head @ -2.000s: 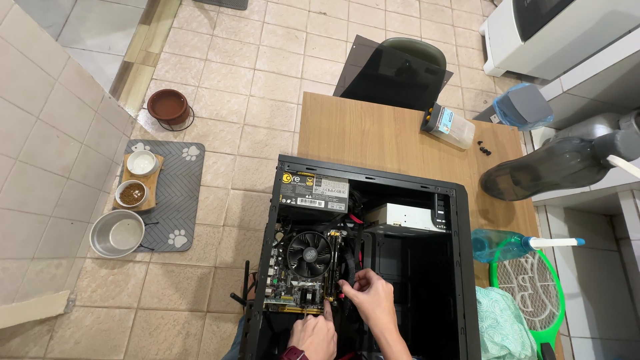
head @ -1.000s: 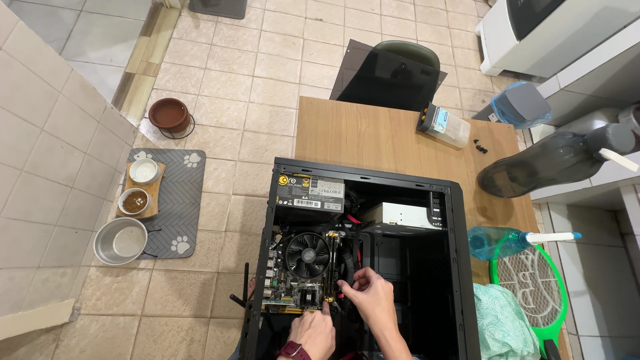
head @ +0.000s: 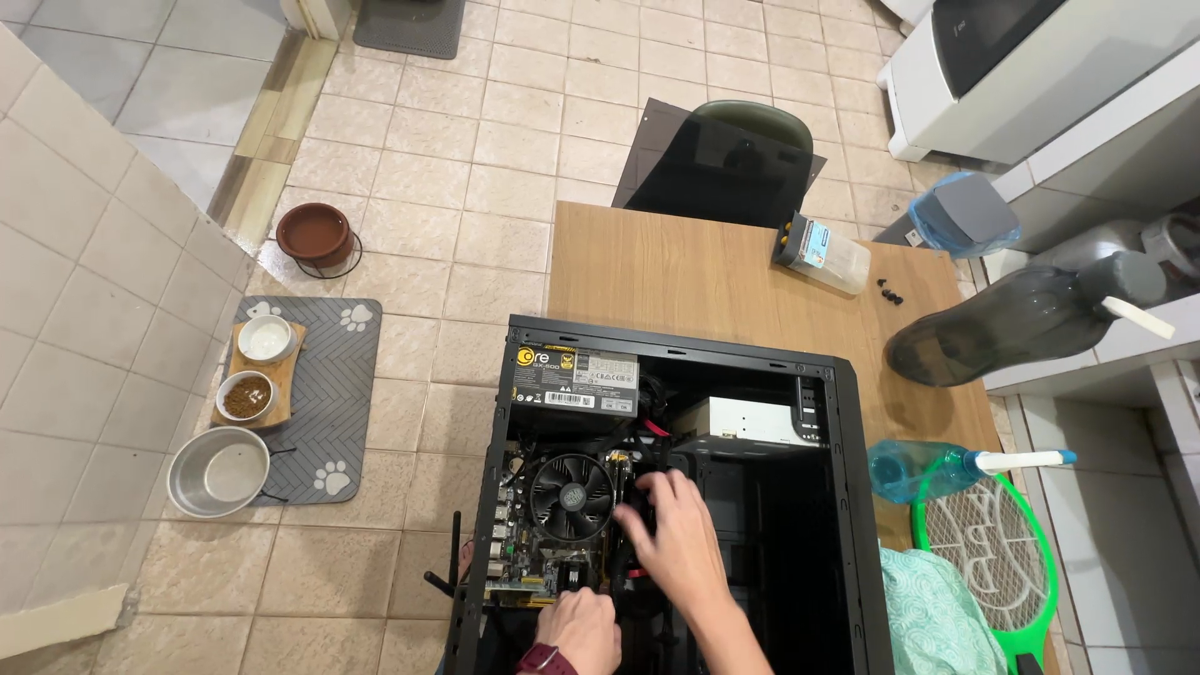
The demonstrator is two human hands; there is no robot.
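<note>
An open black computer case (head: 848, 525) lies on the wooden table, showing its motherboard (head: 539, 562), a black CPU cooler fan (head: 572, 497), the labelled power supply (head: 577, 380) and a pale metal optical drive (head: 741, 422). My right hand (head: 680, 539) is over the memory modules (head: 619, 487) and dark cables just right of the fan, fingers spread and a little blurred; nothing shows in its grasp. At the motherboard's lower edge is my left hand (head: 581, 628), knuckles up, a dark red band on its wrist. Its fingertips are hidden, so whether they hold anything cannot be seen.
On the table (head: 675, 272) are a clear plastic container (head: 830, 258), several small black screws (head: 889, 292), a dark bottle (head: 1003, 328), a blue spray bottle (head: 923, 469), a green electric swatter (head: 994, 553) and a teal cloth (head: 937, 609). A chair (head: 741, 159) stands behind; pet bowls (head: 220, 472) are on the floor.
My right hand has moved up along the memory modules, and its fingers, bunched together before, are now spread. My left hand has drawn back slightly, its index finger no longer visibly extended.
</note>
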